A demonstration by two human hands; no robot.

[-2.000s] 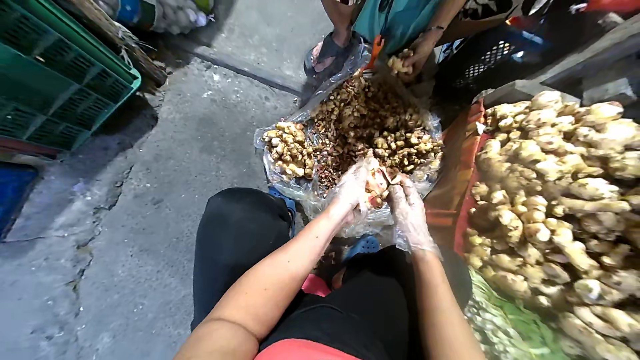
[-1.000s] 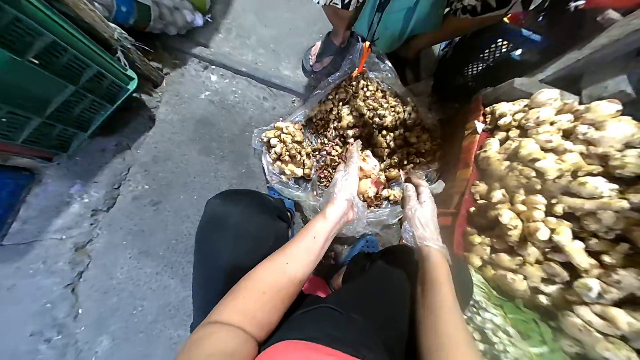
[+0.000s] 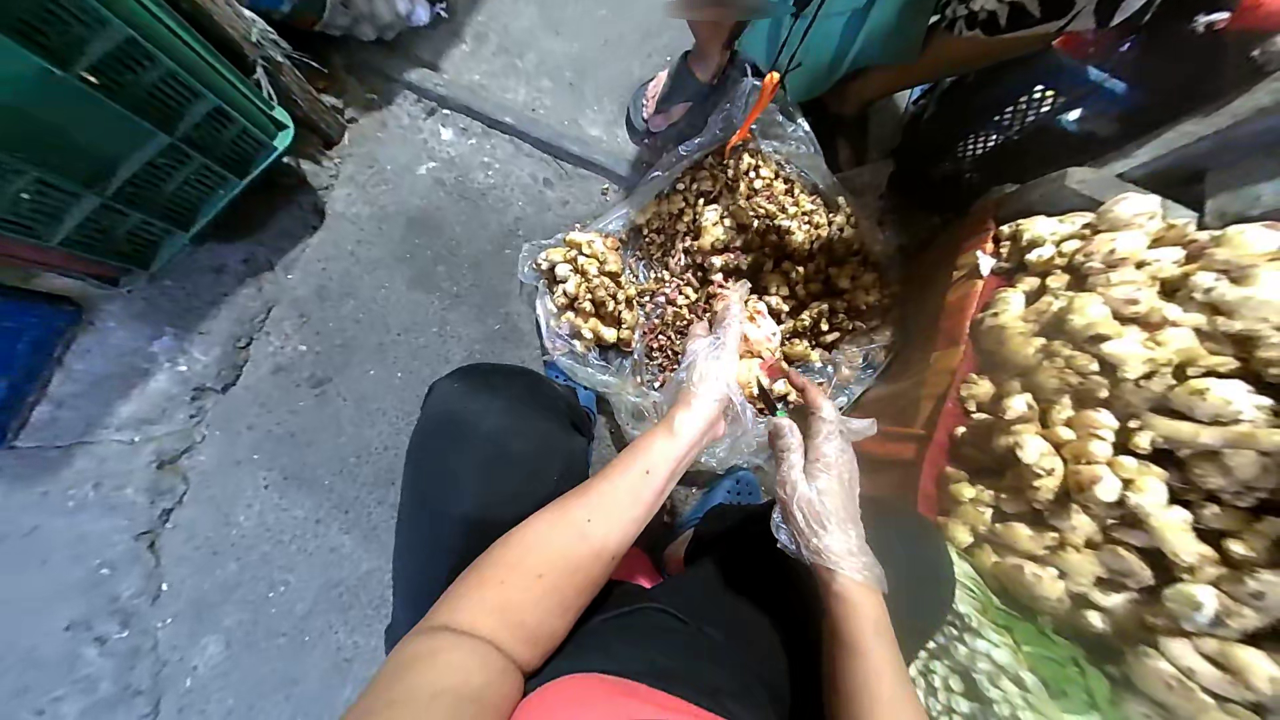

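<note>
My left hand [image 3: 715,360], in a clear plastic glove, is on a piece of ginger root [image 3: 757,335] at the front of an open plastic bag. My right hand [image 3: 820,460], gloved the same way, holds a small knife [image 3: 768,398] whose dark blade points at the ginger; the handle is mostly hidden by the fingers. Inside the clear plastic bag [image 3: 610,375] lie small brown ginger pieces [image 3: 740,205] and reddish scraps. A separate cluster of cleaner ginger [image 3: 588,285] sits at the bag's left side.
A large heap of ginger [image 3: 1130,430] rises at the right behind a red-orange edge [image 3: 950,400]. Green plastic crates [image 3: 130,130] stand at upper left. Beyond the bag are a person's sandaled foot [image 3: 675,100] and a black basket [image 3: 1010,125]. Concrete ground [image 3: 320,340] extends at left.
The other person's hand, over the bag's far edge two seconds ago, has drawn away from it. My hands have moved slightly apart since then.
</note>
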